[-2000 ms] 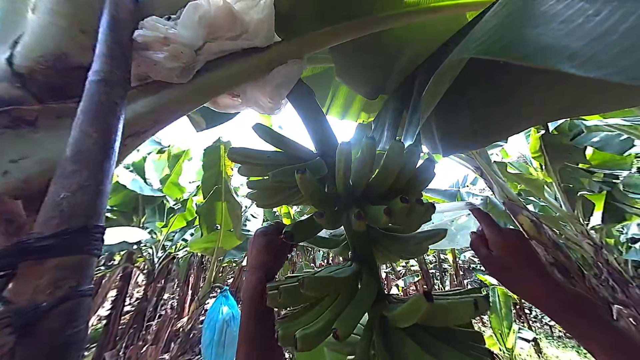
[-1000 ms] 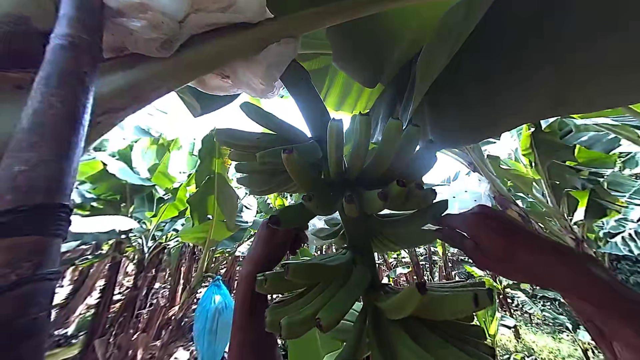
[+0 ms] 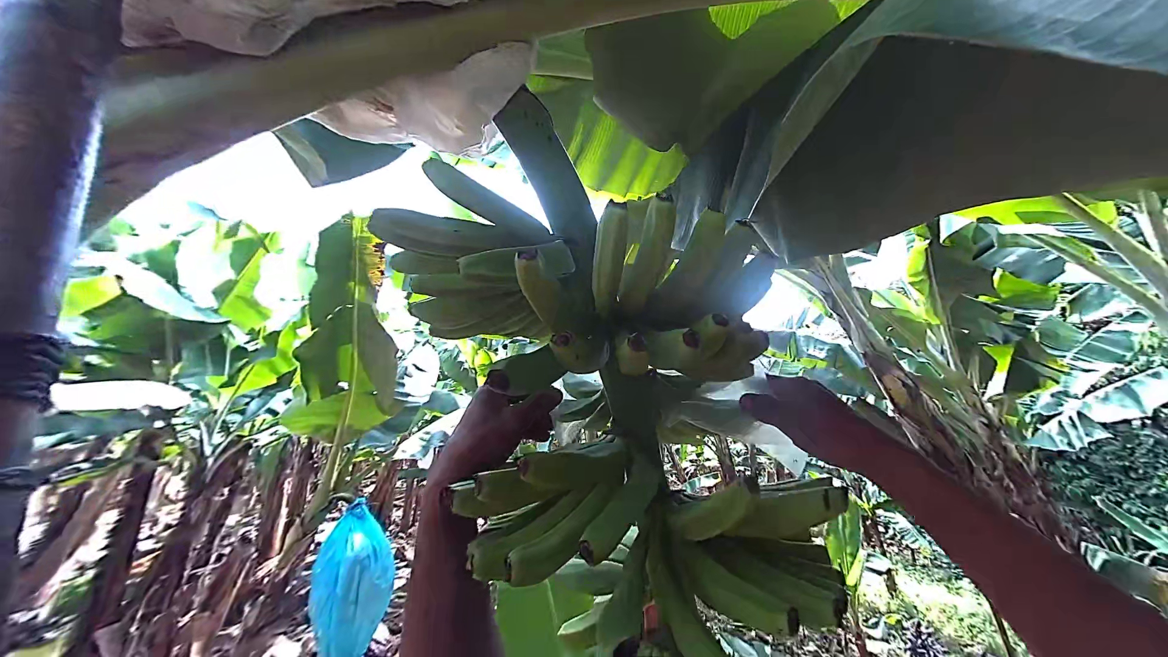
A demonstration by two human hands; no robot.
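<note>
A bunch of green bananas (image 3: 566,529) hangs in the middle of the head view from a thick stalk (image 3: 552,173), with upper and lower hands of fruit. On the bunch's left side, between those tiers, is my left hand (image 3: 502,424), its fingers bent next to a dark green banana (image 3: 529,371). Whether it grips that fruit is unclear. My right hand (image 3: 794,411) reaches in from the right, its fingertips at a thin translucent plastic sheet (image 3: 721,415) behind the bunch. Its grip cannot be made out.
A dark pole (image 3: 46,228) with black ties stands at the left edge. Overhead are a large banana leaf (image 3: 958,146) and crumpled whitish plastic (image 3: 447,96). A blue bag (image 3: 353,579) hangs at lower left. Banana plants (image 3: 912,392) stand behind, on both sides.
My right hand, raised with a finger extended at the bunch's right side two seconds ago, moved in behind the fruit and now shows beside it. My left hand stays at the left side.
</note>
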